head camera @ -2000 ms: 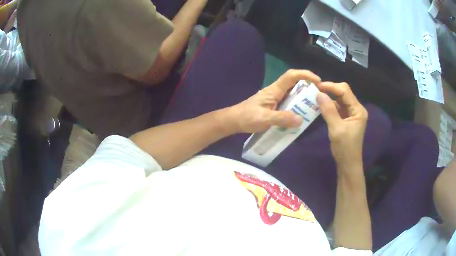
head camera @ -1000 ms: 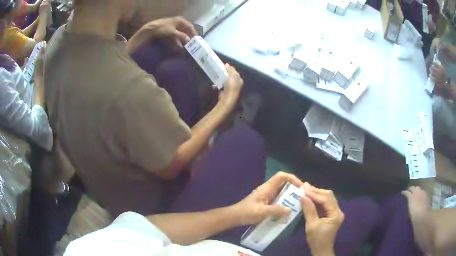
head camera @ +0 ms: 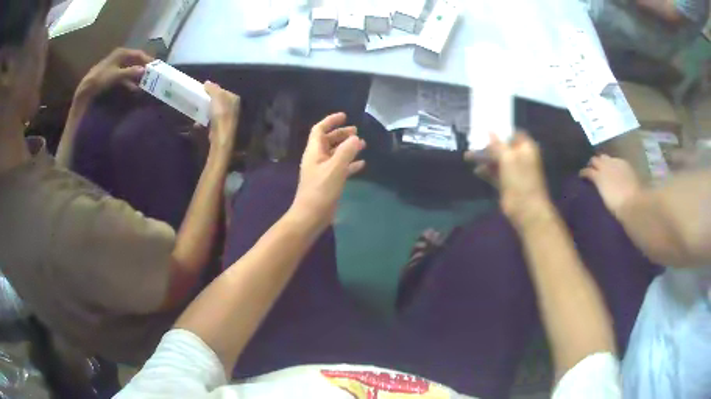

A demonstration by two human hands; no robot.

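My right hand [head camera: 511,167] is shut on the lower end of a slim white retail box [head camera: 491,105], held upright at the table's front edge. The box is blurred and its print cannot be read. My left hand [head camera: 329,160] is raised over my lap, empty, with its fingers apart and slightly curled.
The pale table [head camera: 257,54] holds several white cartons [head camera: 438,30] near its front. Printed sheets [head camera: 604,109] hang over its right edge; more papers [head camera: 425,117] lie below it. A person [head camera: 86,241] at left holds a white carton [head camera: 178,92]. Another person's arm [head camera: 663,210] is at right.
My hands have moved apart. The left hand has let go of the box; the right hand has carried it forward to the table edge. The view has shifted.
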